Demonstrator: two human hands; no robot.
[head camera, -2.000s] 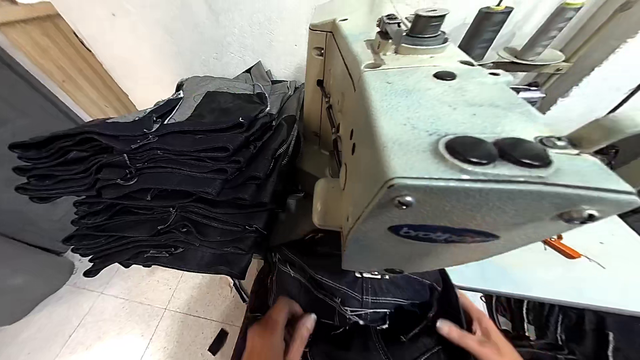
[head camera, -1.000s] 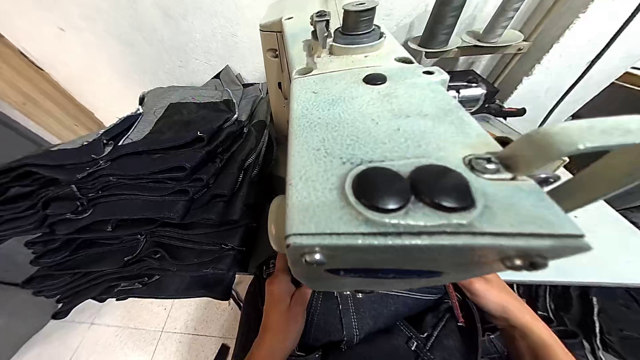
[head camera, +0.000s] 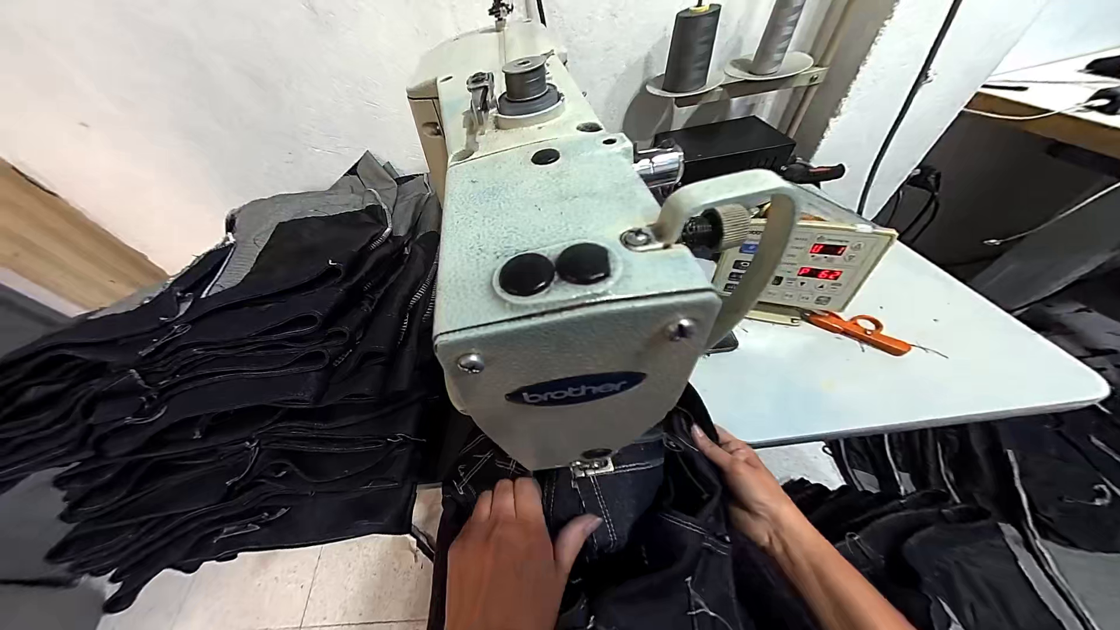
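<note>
A Brother industrial sewing machine (head camera: 569, 350) fills the middle of the view, its head hiding the needle area. Below it lies a dark denim garment (head camera: 639, 499) with pale stitching, partly under the machine head. My left hand (head camera: 512, 556) rests palm down on the cloth, fingertips by the lower edge of the head and thumb spread to the right. On the right side, my right hand (head camera: 744, 481) grips a folded edge of the same garment between thumb and fingers.
Stacked dark denim pieces (head camera: 262, 394) are at left. To the right, a white table (head camera: 840, 394) bears orange thread snips (head camera: 862, 332) and a control box (head camera: 805, 267) with red digits. Thread cones (head camera: 691, 48) stand behind. More dark garments (head camera: 945, 542) lie at lower right.
The view has shifted, showing the control box and more of the table. My left hand, partly behind the machine head one second ago, now lies flat on the denim in front of it.
</note>
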